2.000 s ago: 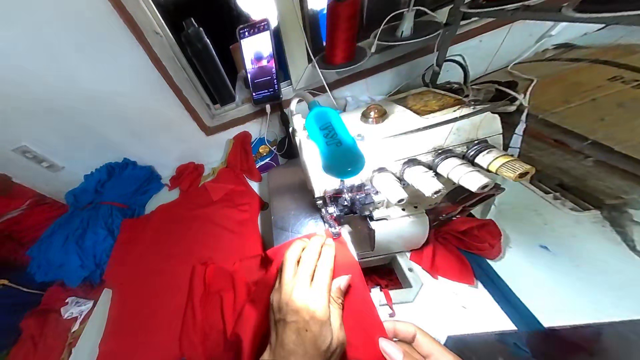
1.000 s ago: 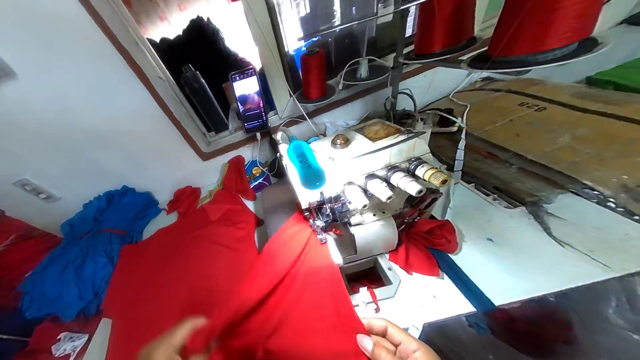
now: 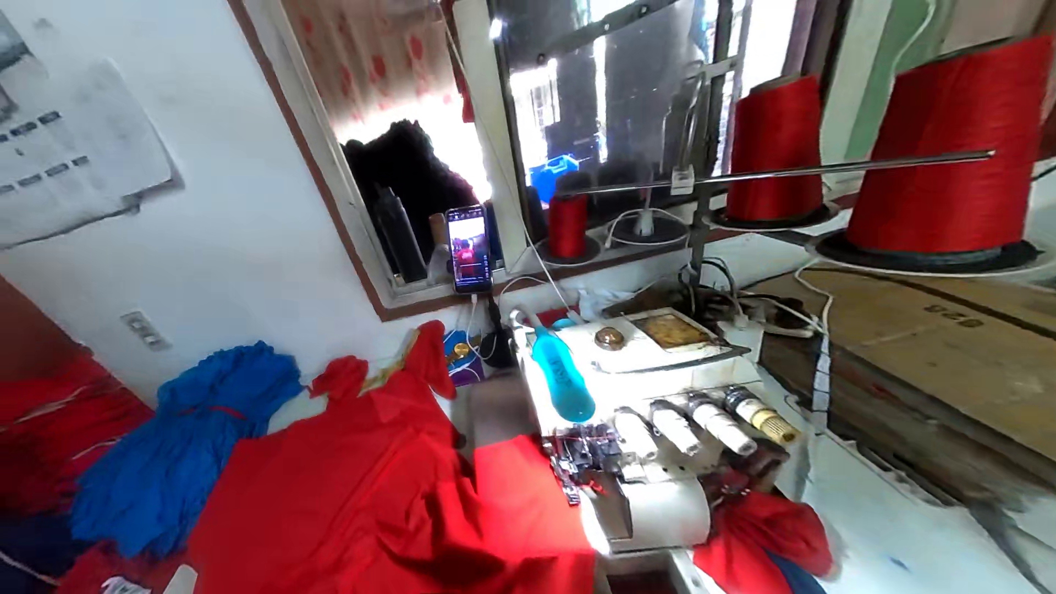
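Observation:
Neither of my hands shows in the head view. Red fabric [image 3: 355,495] spreads over the table, and its right part lies against the needle and presser foot area [image 3: 577,462] of a white overlock sewing machine [image 3: 668,511]. A turquoise lamp [image 3: 563,375] on a bent neck lies over the machine's top left. Several tension dials [image 3: 709,421] line its front. Another bunched red cloth [image 3: 771,532] sits at the machine's right side.
Blue gathered fabric [image 3: 165,462] lies at the left. Large red thread cones [image 3: 949,157] stand on holders at the upper right, a small red spool [image 3: 568,224] by the window. A lit phone [image 3: 469,252] leans at the window frame. A cardboard sheet [image 3: 949,330] lies right.
Both hands have left the view; earlier they were at the red fabric. The fabric raised in front of the machine a second ago now lies lower. The view has tilted up.

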